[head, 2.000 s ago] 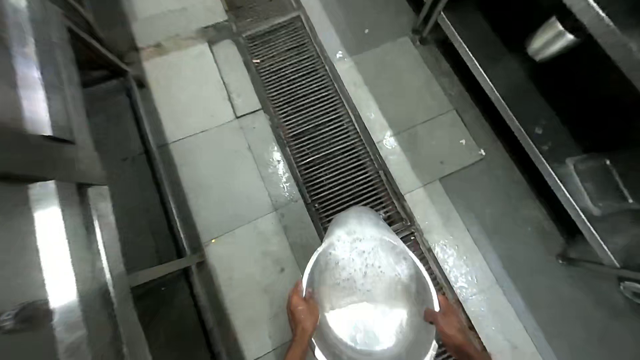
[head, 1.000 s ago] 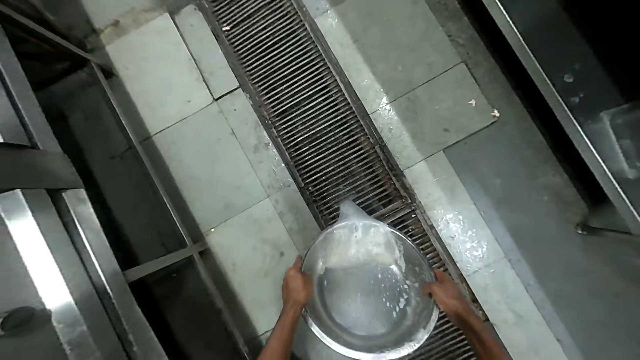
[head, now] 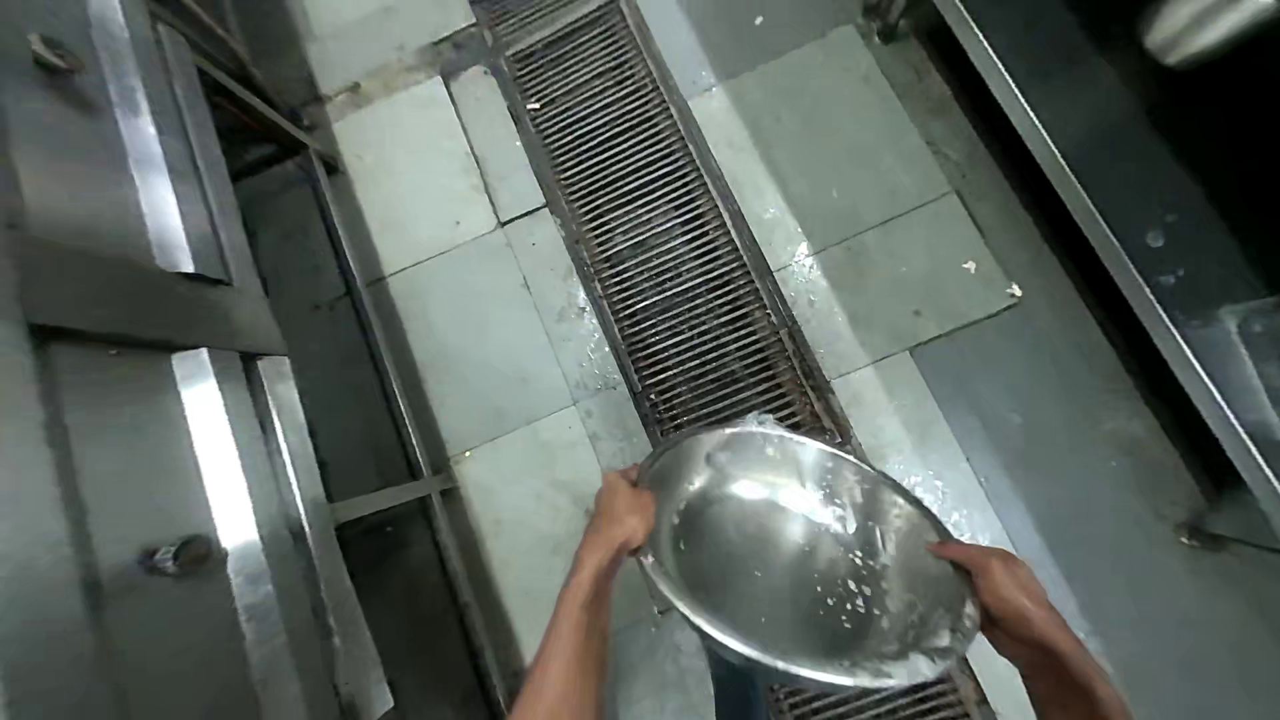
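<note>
A wide, round metal basin is held tilted above the floor drain grate. White bits and wet streaks cling to its inner right side, and a little water shows at its far rim. My left hand grips the rim at the left. On the right side, my right hand holds the rim with the thumb over the edge. The fingers under the basin are hidden.
Wet floor tiles flank the grate. At left stand steel sink units with a metal frame below. A steel shelf runs along the right, with a blurred metal vessel above it. Small white scraps lie on the right tiles.
Water was flowing over the basin's far rim in the earlier frames; now only a little shows there. The basin's inside has come into fuller view. Both hands have stayed on its rim.
</note>
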